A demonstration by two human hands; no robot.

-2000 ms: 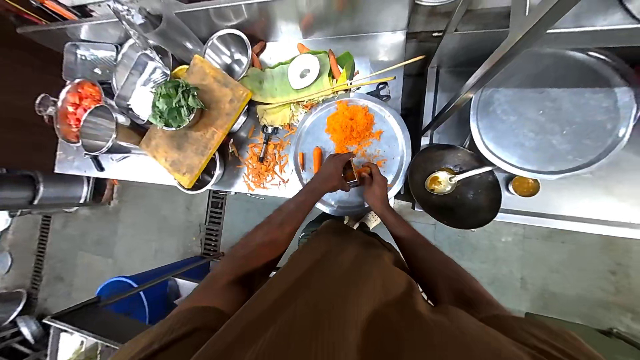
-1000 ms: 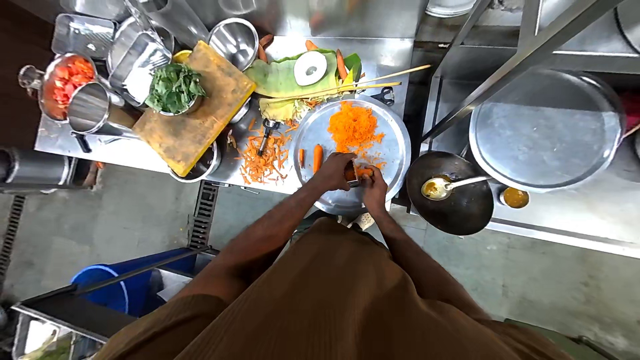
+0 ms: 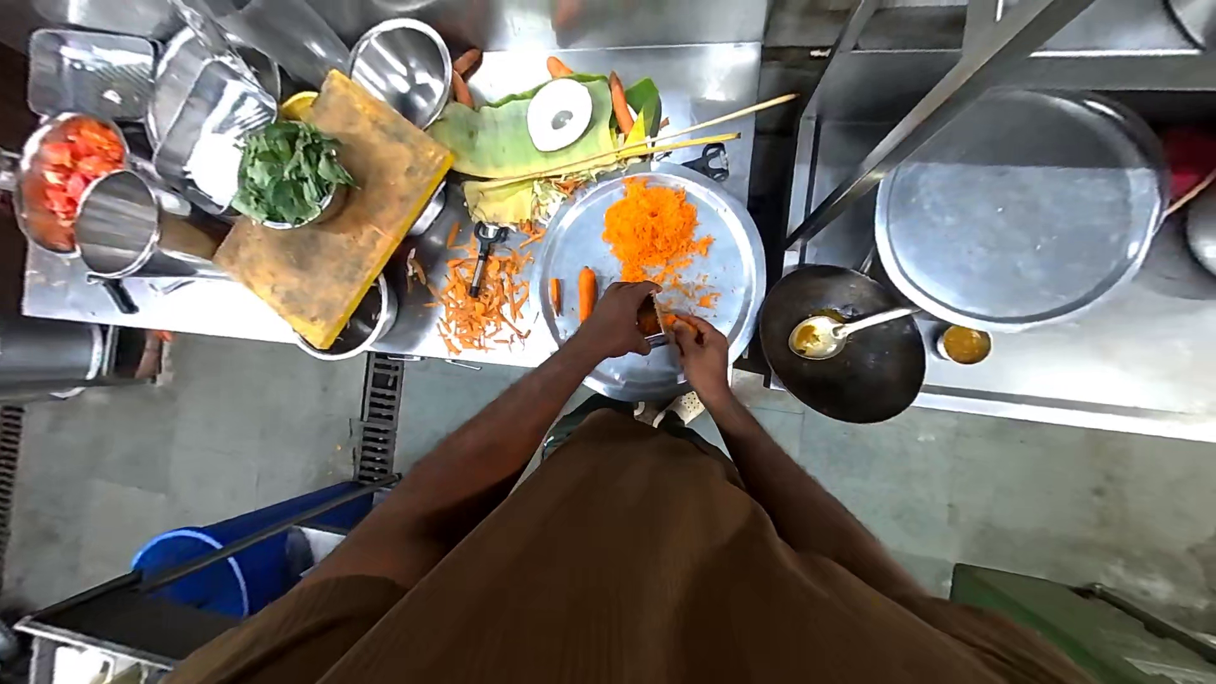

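Observation:
Over the near part of a round metal tray (image 3: 570,233), my left hand (image 3: 620,321) grips a small metal grater (image 3: 657,328), partly hidden by the fingers. My right hand (image 3: 701,356) holds a piece of carrot (image 3: 676,323) against the grater's right side. A heap of grated carrot (image 3: 651,226) lies on the tray behind the hands, with looser shreds nearer them. Left of my left hand rest a peeled carrot (image 3: 587,293) and a smaller carrot piece (image 3: 556,295). A black-handled peeler (image 3: 484,256) lies on carrot peelings (image 3: 482,309) beside the tray.
At left are a yellow-edged cutting board (image 3: 332,228), a bowl of green leaves (image 3: 290,176) and a pot of chopped tomatoes (image 3: 76,171). A banana leaf (image 3: 494,142) lies behind. At right are a dark wok (image 3: 845,380), a ladle (image 3: 819,337), a sauce cup (image 3: 965,345) and a large round tray (image 3: 1021,209).

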